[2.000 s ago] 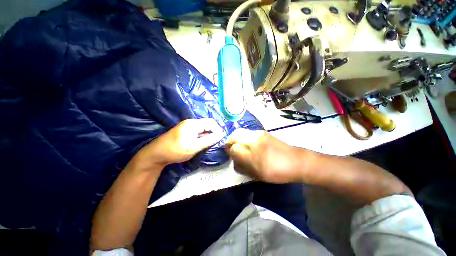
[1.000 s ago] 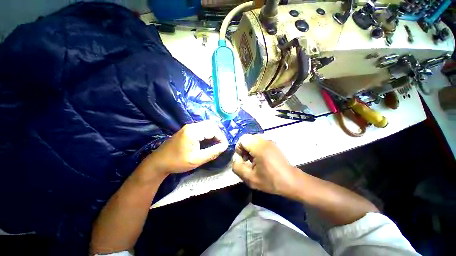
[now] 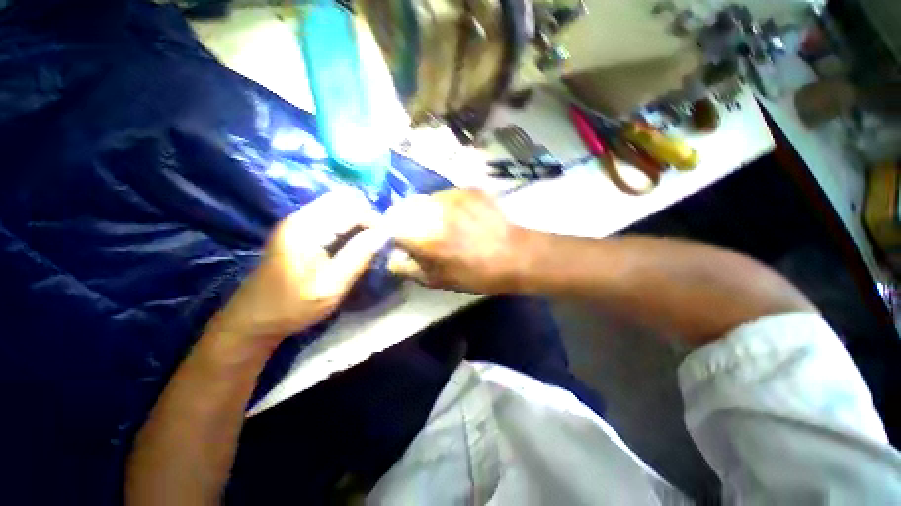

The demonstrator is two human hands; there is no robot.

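Note:
A glossy navy quilted puffer jacket (image 3: pixel 128 217) covers the left of the white table and runs under the hands. My left hand (image 3: pixel 316 262) pinches the jacket's edge between thumb and fingers. My right hand (image 3: pixel 450 237) is beside it, fingertips meeting the left ones, its fingers curled closed at the same edge. Glare and blur hide what lies between the right fingertips; I cannot tell whether it is fabric or a small tool. The blue-rimmed work lamp (image 3: pixel 336 89) shines just above the fingertips.
A cream sewing machine (image 3: pixel 450 59) stands behind the hands. Black thread clippers (image 3: pixel 527 168), brown-handled scissors (image 3: pixel 632 179), a yellow screwdriver (image 3: pixel 664 146) and a pink-red handled tool (image 3: pixel 585 128) lie on the white table (image 3: pixel 583 212) to the right.
The camera view has shifted, so everything sits further left and higher, and is blurrier. My right hand has come against my left hand's fingertips; a small gap separated them one second ago.

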